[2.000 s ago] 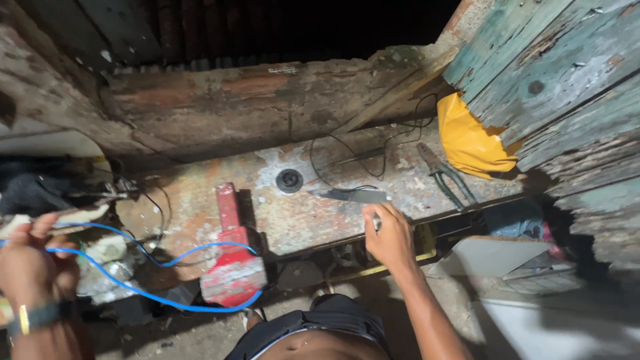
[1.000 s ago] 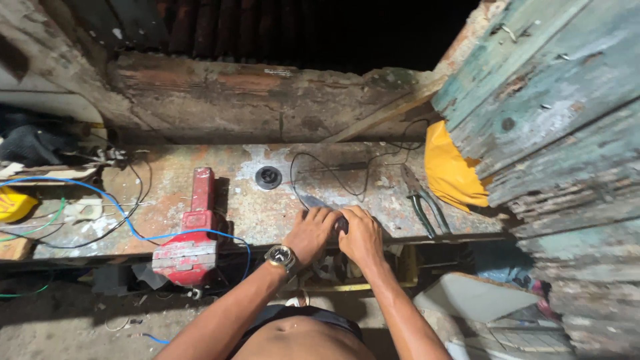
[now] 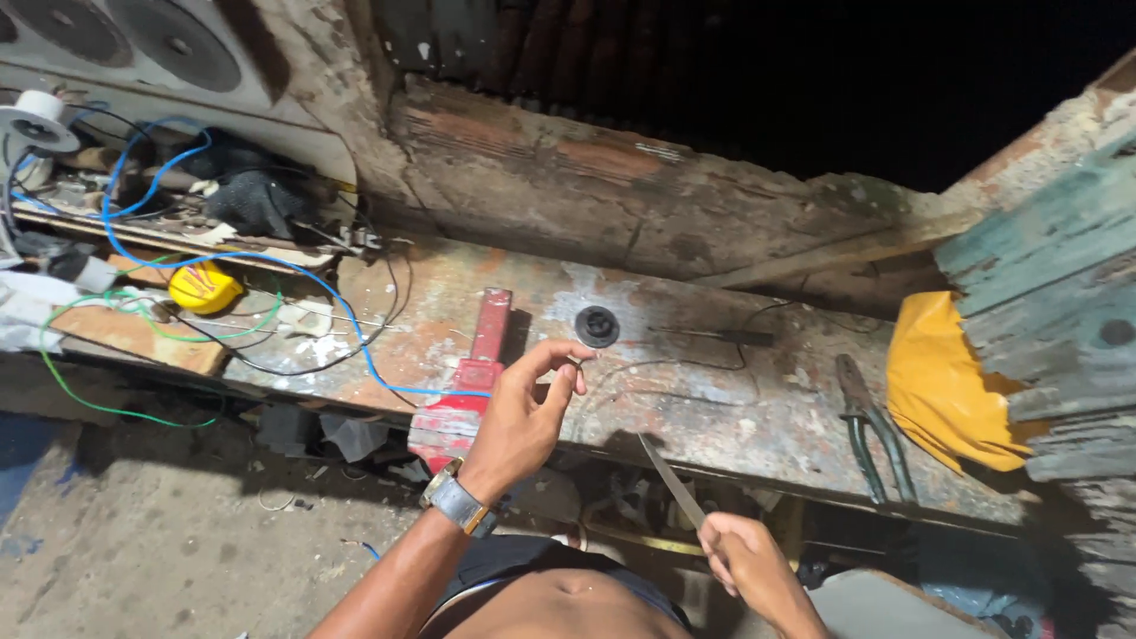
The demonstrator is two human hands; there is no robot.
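Observation:
My right hand point(image 3: 741, 564) grips a knife point(image 3: 676, 488) in front of the workbench edge, its blade pointing up and to the left. Over the bench, my left hand point(image 3: 532, 413) is raised with thumb and fingers curled close together; a tiny thing may be between the fingertips, too small to tell. Just beyond those fingers lies a round black part point(image 3: 596, 327). A red bench vise point(image 3: 453, 426) stands left of my left hand, and a blue wire point(image 3: 342, 306) runs to it. A thin dark cable point(image 3: 674, 362) loops on the bench beside a slim tool with a dark handle point(image 3: 750, 337).
Pliers point(image 3: 865, 430) with dark green handles lie at the right, by a yellow bag or cloth point(image 3: 950, 390). A yellow tape measure point(image 3: 204, 287), a green wire point(image 3: 115, 413) and cluttered boards fill the left end. Worn blue-green planks point(image 3: 1065, 266) rise at the right.
My hands were close together at the bench edge and are now apart, the left raised near the black part, the right lower with the knife. Two seconds ago my left hand was at the blue wire.

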